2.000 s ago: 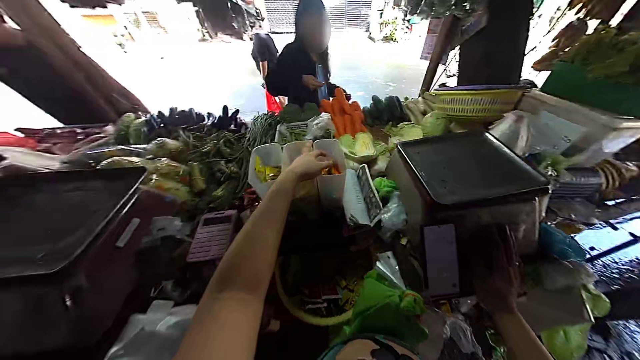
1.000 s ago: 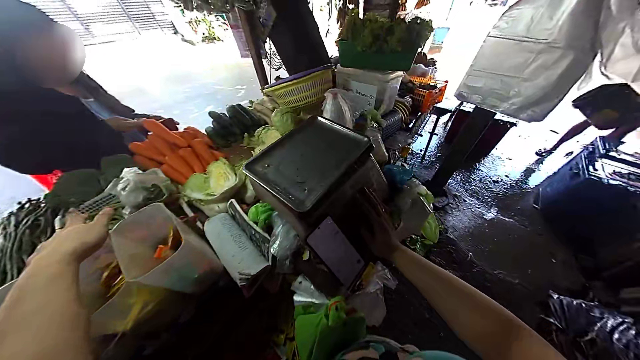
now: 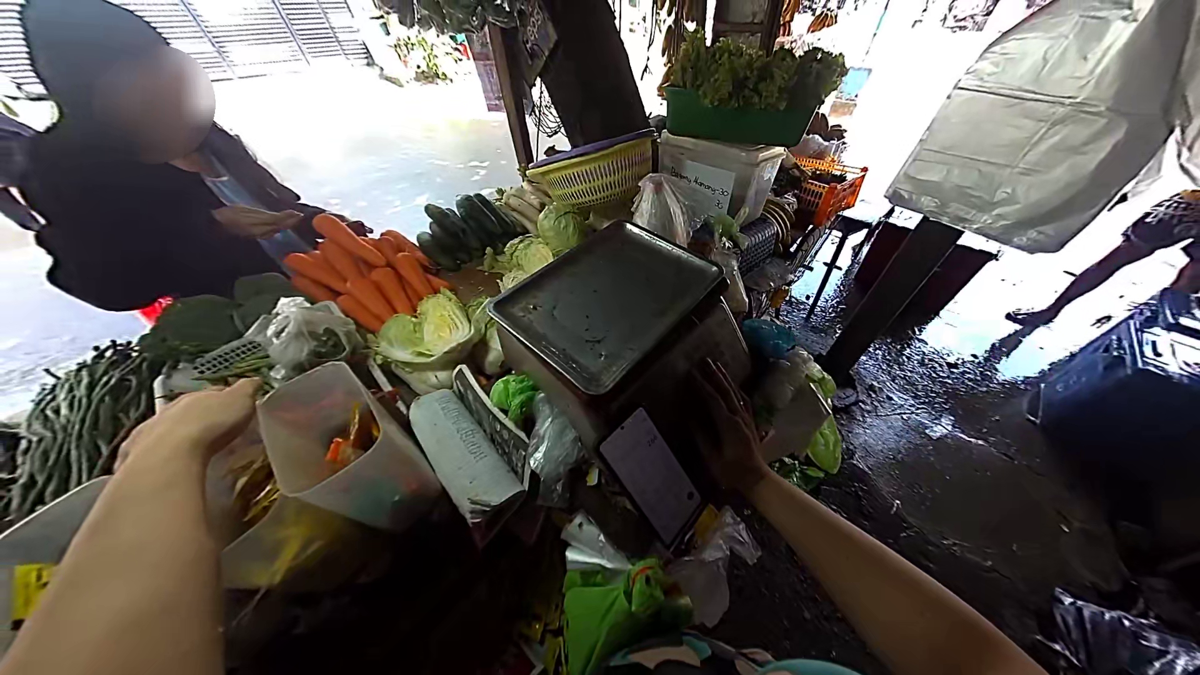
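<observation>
My left hand (image 3: pixel 192 422) is at the rear rim of the plastic bins, beside a translucent plastic bin (image 3: pixel 328 427) with orange pieces in it; its fingers are mostly hidden, so its grip is unclear. Flat against the side of a weighing scale (image 3: pixel 647 394) rests my right hand (image 3: pixel 727 427), fingers spread and holding nothing. The scale has a dark metal tray (image 3: pixel 607 305) on top. Between the bin and the scale lie a rolled printed bag (image 3: pixel 464 455), cut cabbage (image 3: pixel 427 330) and a green plastic bag (image 3: pixel 514 397).
Carrots (image 3: pixel 361 272), long beans (image 3: pixel 84 422) and cucumbers (image 3: pixel 469 228) lie across the stall. A person in dark clothing (image 3: pixel 141 206) stands beyond it. A yellow basket (image 3: pixel 595 173) and a green tub of leafy greens (image 3: pixel 741 117) stand behind. Grey bags (image 3: pixel 1041 141) hang at right.
The view has swung strongly to the right since the first frame. My left hand was over the middle bins then and is now at their rear edge. My right hand remains beside the scale.
</observation>
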